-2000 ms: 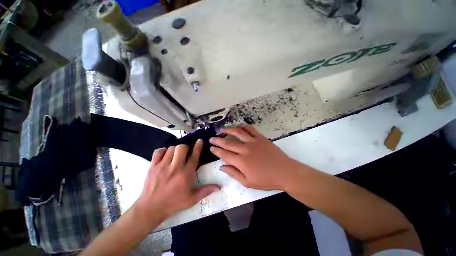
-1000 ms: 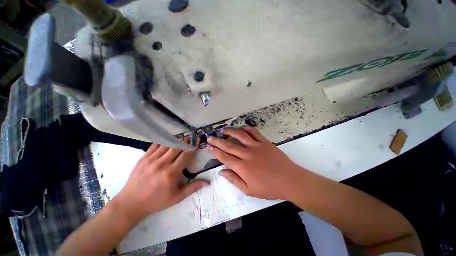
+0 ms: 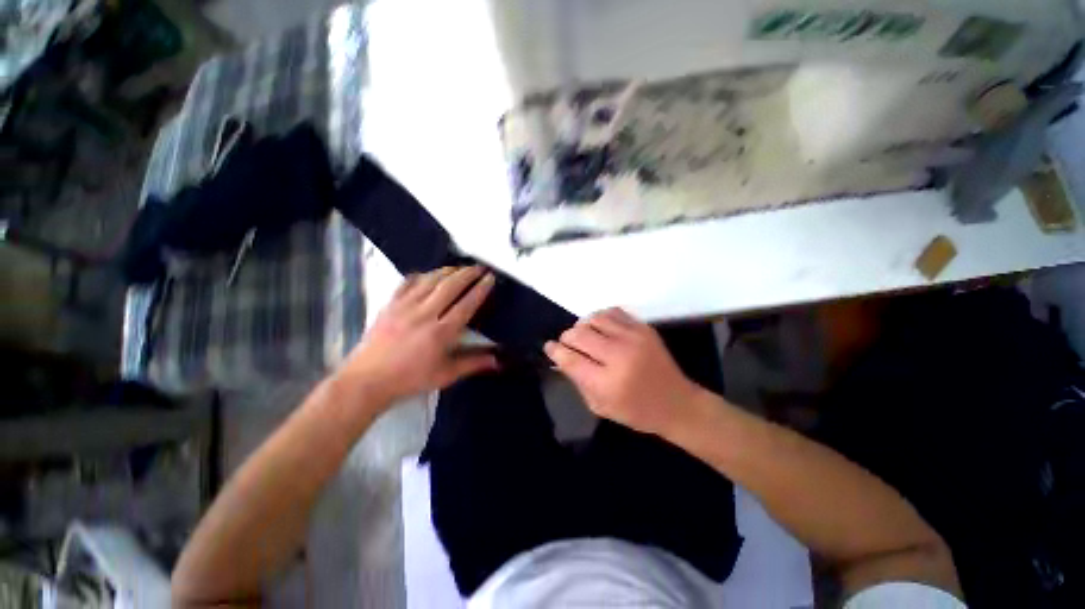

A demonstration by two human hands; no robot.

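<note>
A dark fabric band (image 3: 399, 220) runs diagonally from the table's left part down to the table's front edge. My left hand (image 3: 431, 331) lies on the band's middle, fingers over it and thumb at its lower edge. My right hand (image 3: 621, 366) pinches the band's right end at the table edge, above the lap. A bundle of dark cut pieces (image 3: 238, 202) lies on the plaid cloth (image 3: 286, 315) at the left, with a pale cord (image 3: 226, 143) beside it. The frame is blurred.
The cream sewing machine (image 3: 678, 155) with green lettering stands at the upper right, its bed speckled with lint. A small tan block (image 3: 936, 256) lies on the white table (image 3: 714, 274) at the right. My dark-clothed lap (image 3: 500, 476) is below the table's front edge.
The band is off the needle area and lies nearer the lap. Both hands have moved away from the needle, the right one down to the table edge. The view has shifted; the machine's left end is out of it.
</note>
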